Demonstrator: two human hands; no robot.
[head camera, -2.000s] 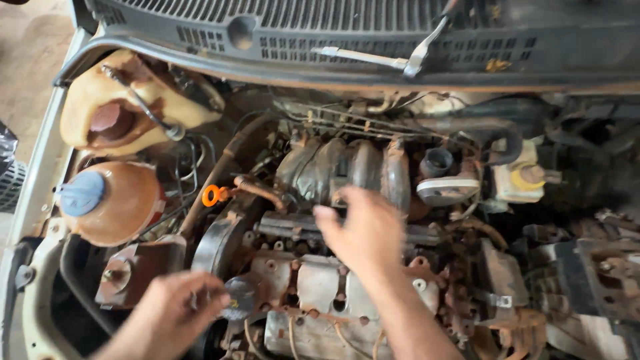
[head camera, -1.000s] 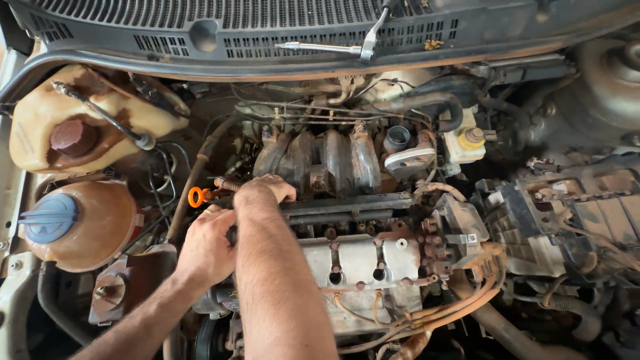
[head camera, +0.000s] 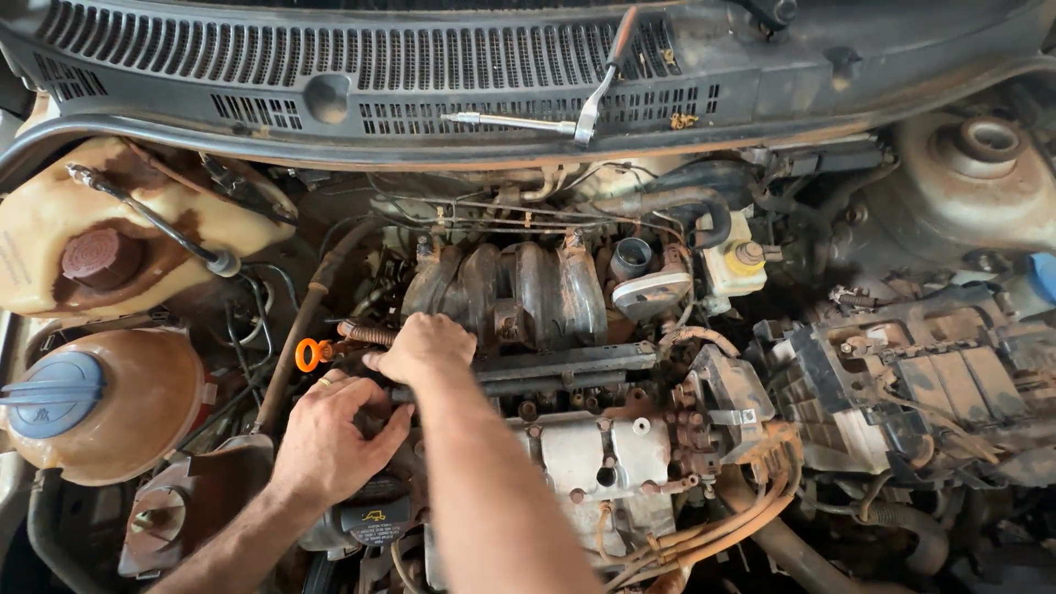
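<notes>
My left hand (head camera: 334, 433), with a ring on one finger, is curled over the left end of the engine, above the black oil filler cap (head camera: 375, 516). Its fingertips are partly hidden, so whether it grips anything cannot be told. Just above and right of it, my right hand (head camera: 425, 351) reaches down at the left end of the black fuel rail (head camera: 569, 360), in front of the intake manifold (head camera: 507, 293). What its fingers touch is hidden. The orange dipstick ring (head camera: 309, 355) and a corrugated hose (head camera: 367, 332) lie close by on the left.
A ratchet with a long extension (head camera: 587, 115) rests on the black cowl grille (head camera: 272, 58). At left are a coolant reservoir with a blue cap (head camera: 54, 394) and a stained washer fluid tank (head camera: 41, 223). Tan spark plug wires (head camera: 726, 540) run at lower right, beside the battery area (head camera: 932, 363).
Two seconds ago my hands were apart over the engine; one second ago they had come together near the orange dipstick ring. Now they remain there, with the left hand's fingers more visible.
</notes>
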